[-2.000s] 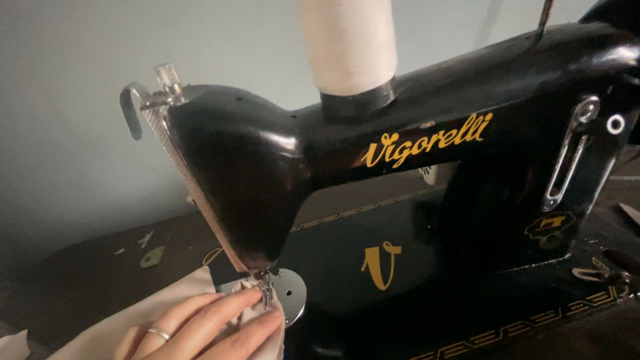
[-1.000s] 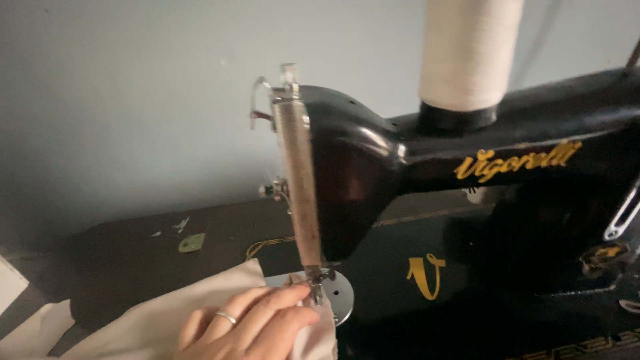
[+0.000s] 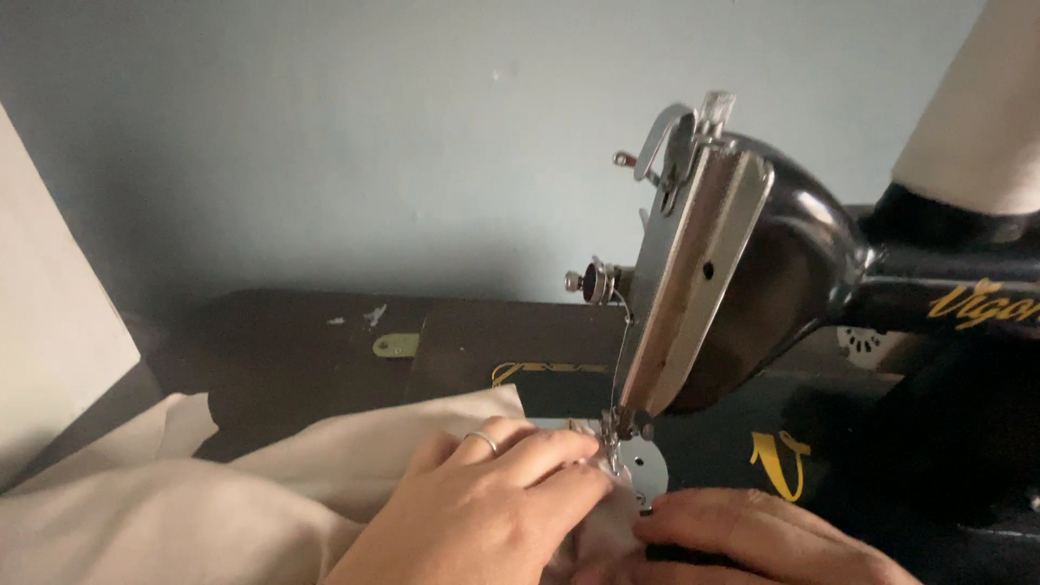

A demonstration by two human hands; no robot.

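Observation:
A light-coloured fabric (image 3: 203,512) lies across the bed of a black Vigorelli sewing machine (image 3: 788,276), its edge at the presser foot (image 3: 611,443). My left hand (image 3: 487,496), with a ring on one finger, presses flat on the fabric just left of the foot, fingertips close to it. At the lower right my right hand (image 3: 756,536) touches the fabric's near edge beside the round metal needle plate (image 3: 650,467); its fingertips are bent together, partly hidden, so its grip is unclear. White thread runs down the machine's head to the needle area.
A big cone of white thread (image 3: 975,114) stands on the machine's arm. The tension knob (image 3: 597,281) sticks out left of the head. A dark wooden table (image 3: 325,349) bears a small metal hinge plate (image 3: 396,345). At the left edge is a white panel (image 3: 57,284), and a grey wall stands behind.
My right hand has come into view at the lower right. My left hand stays on the fabric by the presser foot. The view has swung left.

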